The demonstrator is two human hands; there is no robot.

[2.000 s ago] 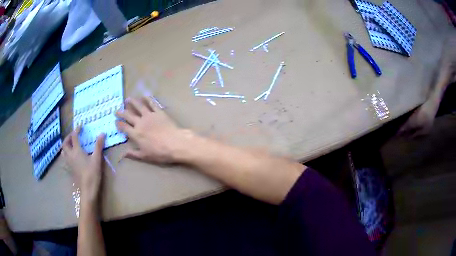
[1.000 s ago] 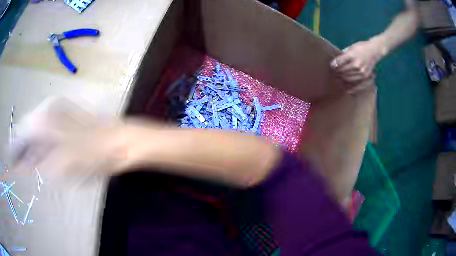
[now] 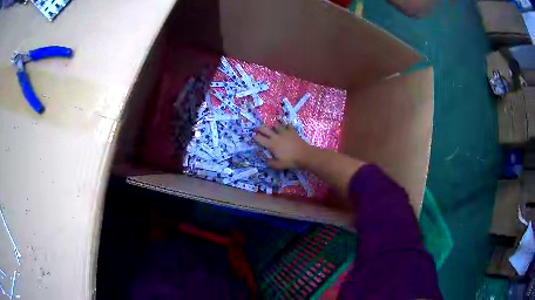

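Note:
My right hand [image 3: 284,146] is inside the open cardboard carton [image 3: 384,132], palm down over a heap of separated boards [image 3: 220,137]. Its fingers are apart at the heap's surface and I see nothing held in them, though the underside is hidden. The boards are short, pale, dotted pieces lying in many directions. Pink bubble wrap [image 3: 328,117] lines the carton under them. My left hand is not in view.
The blue-handled cutters [image 3: 35,70] lie open on the brown bench [image 3: 64,146], beside part of a panel [image 3: 50,7]. Thin waste strips [image 3: 10,243] lie at the left edge. A green basket [image 3: 305,263] stands below the carton. Blurred skin shows at the top edge.
The view has swung right from the bench to the carton. My right hand has moved from the bench into the carton. Another person's hand has left the carton's far edge.

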